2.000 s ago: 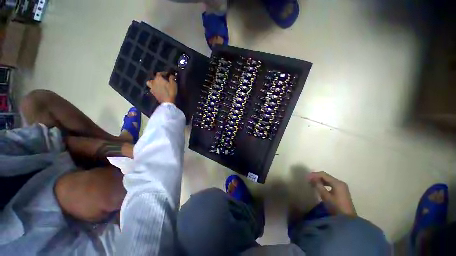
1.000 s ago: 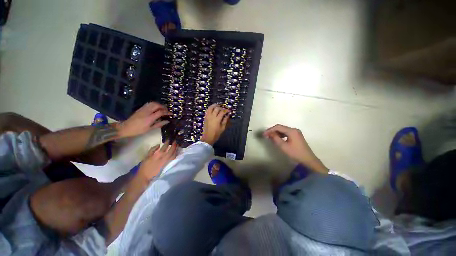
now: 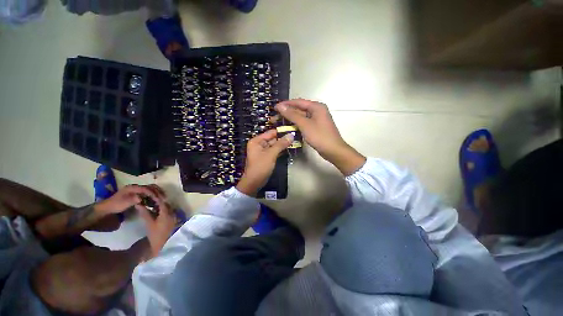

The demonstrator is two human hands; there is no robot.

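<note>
A black row tray lies on the floor, with three long columns of small glinting components. My left hand is over the tray's right part and pinches a small component with a yellow strip. My right hand is beside it at the tray's right edge, its fingers close to the same piece; whether they touch it is unclear. A black pocket tray adjoins on the left, with three round glossy units in its right column.
Another person's hands hold a small dark piece at lower left. Blue slippers are behind the tray, with another blue slipper at far right. A brown box-like object is at upper right. My knees are below.
My left hand has lifted from the tray's columns with a component. My right hand has moved in beside it. The other person's hands have drawn back from the tray. The view has shifted right.
</note>
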